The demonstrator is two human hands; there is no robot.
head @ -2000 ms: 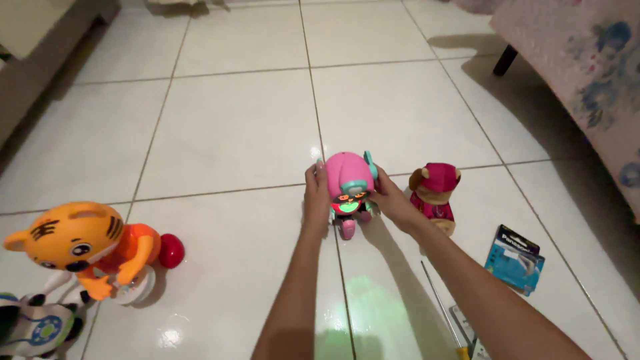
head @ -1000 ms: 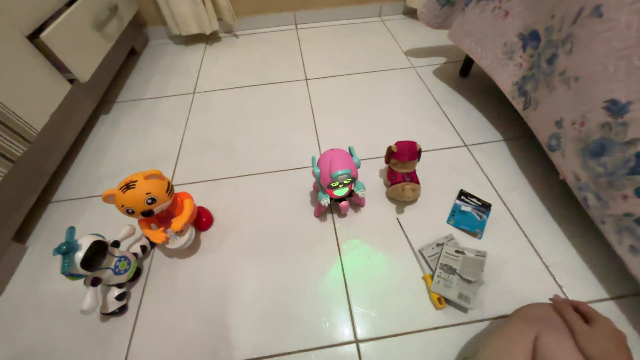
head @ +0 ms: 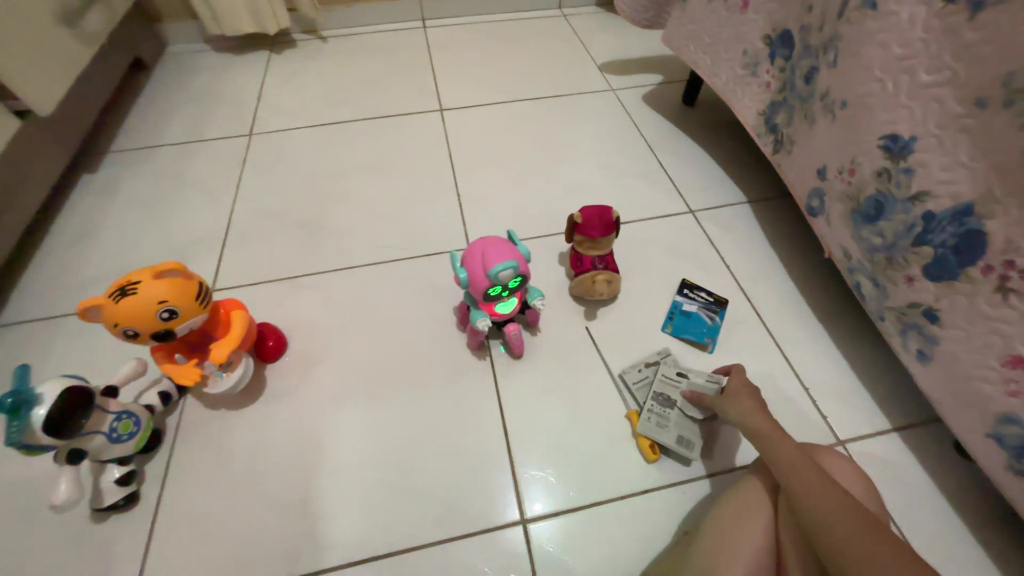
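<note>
My right hand (head: 730, 396) pinches the upper right edge of a Panasonic battery card (head: 672, 412), in a loose pile of such grey-white cards on the tiled floor. Beside the pile lies a screwdriver with a yellow handle (head: 642, 438), its thin shaft pointing away from me. A blue battery pack (head: 696, 316) lies just beyond. Farther left stands a pink and teal toy robot (head: 498, 292) with its face lit green. A plush dog in a magenta cap and vest (head: 594, 252) is to the robot's right. My left hand is out of view.
At the left sit an orange tiger toy with a drum (head: 180, 320) and a black and white robot dog toy (head: 96, 436). A bed with a floral quilt (head: 896, 200) borders the right side. A drawer unit (head: 56, 60) stands at the upper left. My bent leg is at the lower right.
Both hands held the pink robot two seconds ago; it was let go and stands alone. My right hand has since come to the battery cards. The view has shifted.
</note>
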